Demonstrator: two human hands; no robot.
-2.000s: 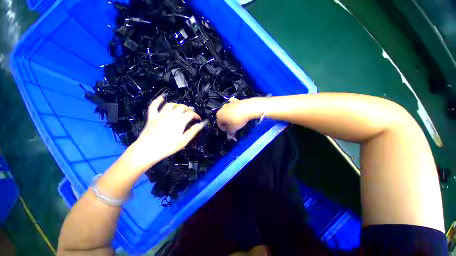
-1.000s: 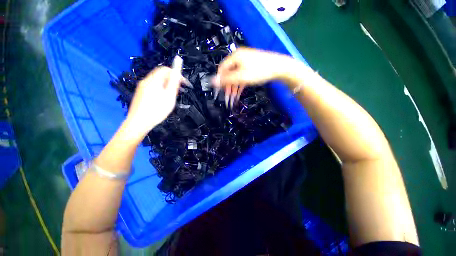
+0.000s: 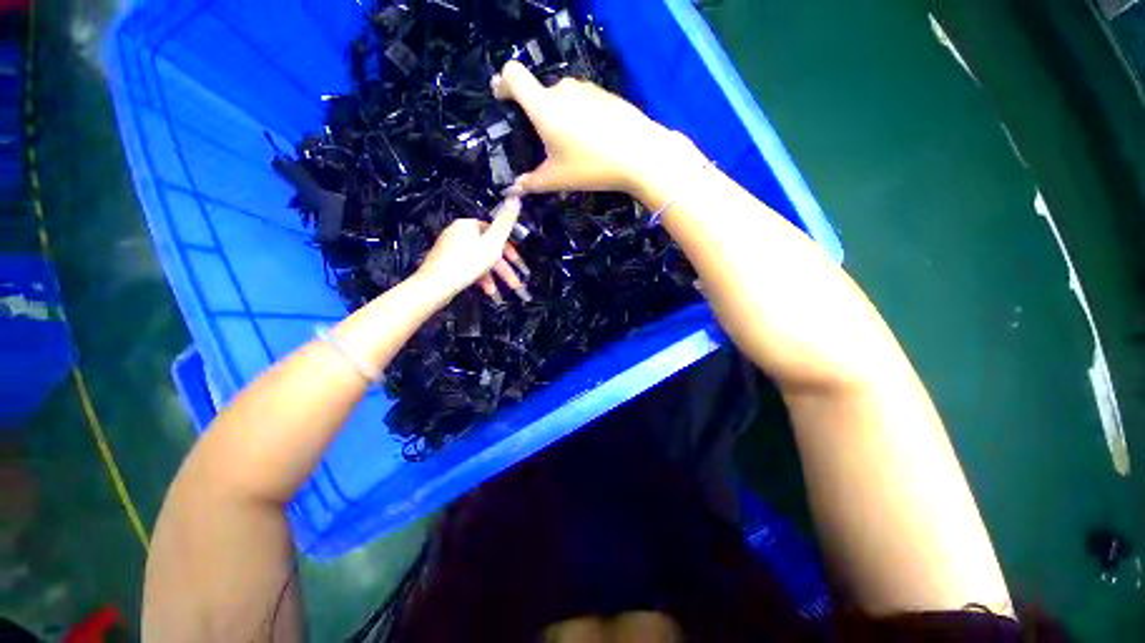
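A large blue solid bin (image 3: 781, 170) stands tilted in view, heaped with black power adapters (image 3: 433, 163) and tangled cords. My right hand (image 3: 584, 132) is over the middle of the heap, thumb and a forefinger spread wide, with a grey-faced adapter (image 3: 500, 163) showing between them. My left hand (image 3: 475, 255) is just below, low over the heap, one finger pointing up at my right thumb and other fingers bent down. A small greyish piece shows beside its fingers; whether it is held cannot be told.
Green floor (image 3: 904, 189) with a worn white line (image 3: 1067, 302) lies on the right. A yellow line (image 3: 107, 459) runs at the left, beside another blue container (image 3: 32, 339) at the edge. A blue rim shows under the bin's left side. A small dark object (image 3: 1110, 548) lies far right.
My right hand has moved up and left over the heap, its fingers now spread. My left hand has moved down and right; the pale piece it held up a second ago no longer shows there.
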